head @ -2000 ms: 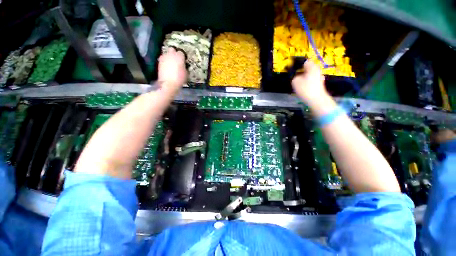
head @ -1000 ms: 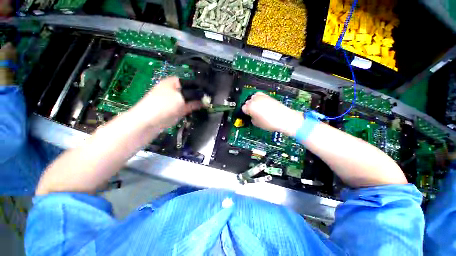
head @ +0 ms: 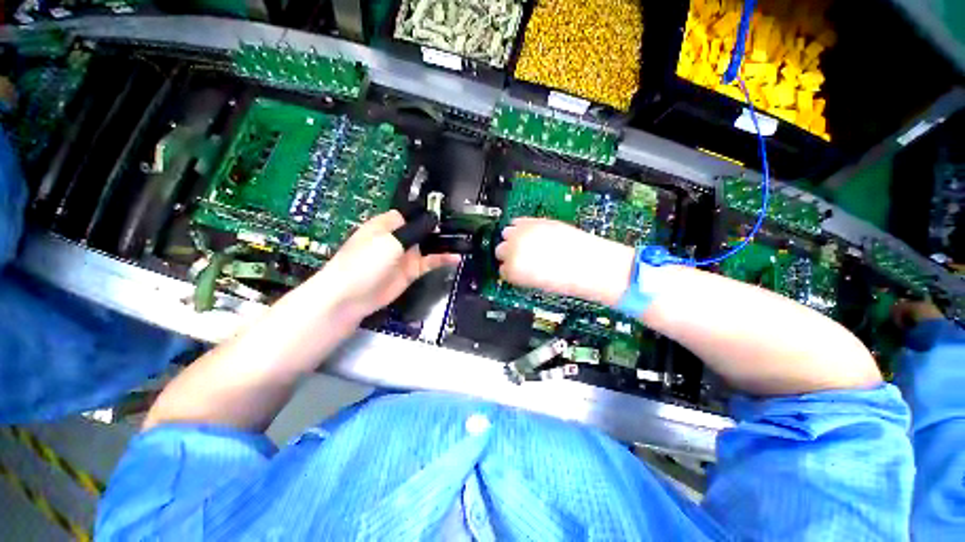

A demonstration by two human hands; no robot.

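A green circuit board (head: 524, 194) lies in a black pallet in front of me, partly covered by my right hand. My right hand (head: 545, 257), with a light blue wrist strap (head: 638, 284), is curled over the board's left part. Its fingertips are hidden, so I cannot tell whether it holds anything. My left hand (head: 386, 263) is over the gap left of that board, black coverings on its fingertips, pointing right towards my right hand. Its thumb is stretched out below the fingers. I cannot tell whether the dark fingertips hold a part.
Another board (head: 349, 175) lies to the left, one (head: 788, 270) to the right. Bins of pale parts (head: 460, 30), small yellow parts (head: 580, 48) and large yellow blocks (head: 757, 64) stand behind the rail. A blue cord (head: 764, 180) runs to my wrist. Metal clamps (head: 540, 360) lie at the near edge. Blue sleeves show at both sides.
Both hands came from the bins down to the boards. Since a second ago, my left hand has moved lower, uncovering the left board; my right hand has shifted slightly down and left.
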